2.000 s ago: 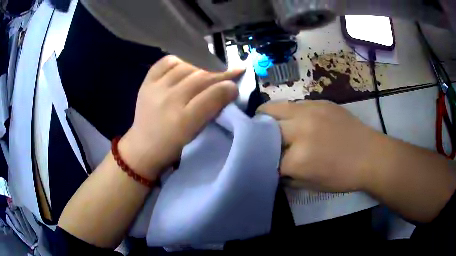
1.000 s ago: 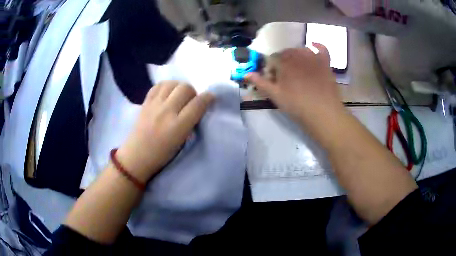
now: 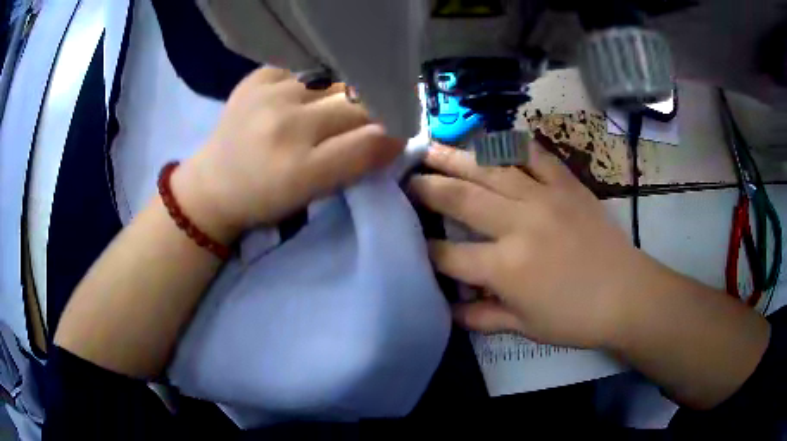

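A pale grey fabric panel point(image 3: 345, 319) lies bunched in front of the sewing machine point(image 3: 367, 60) and hangs toward my lap. My left hand point(image 3: 285, 159) grips its upper edge between thumb and fingers, left of the needle area. My right hand point(image 3: 526, 241) lies right of the fabric edge with fingers spread, its fingertips on the fabric just below the blue object point(image 3: 453, 112). A dark strip shows between the panel and my right hand. The needle tip and presser foot are hidden behind the machine head and my fingers.
Knurled knobs point(image 3: 628, 65) hang from the machine head. A phone with a cable point(image 3: 636, 155) is partly hidden at upper right. Scissors with red and green handles point(image 3: 738, 250) lie at right. Black and pale panels point(image 3: 65, 112) are layered at left.
Since one second ago, my right hand has come from beside the blue object down to the fabric edge. My left hand has moved up, and the flat panel is now bunched. The view has shifted closer.
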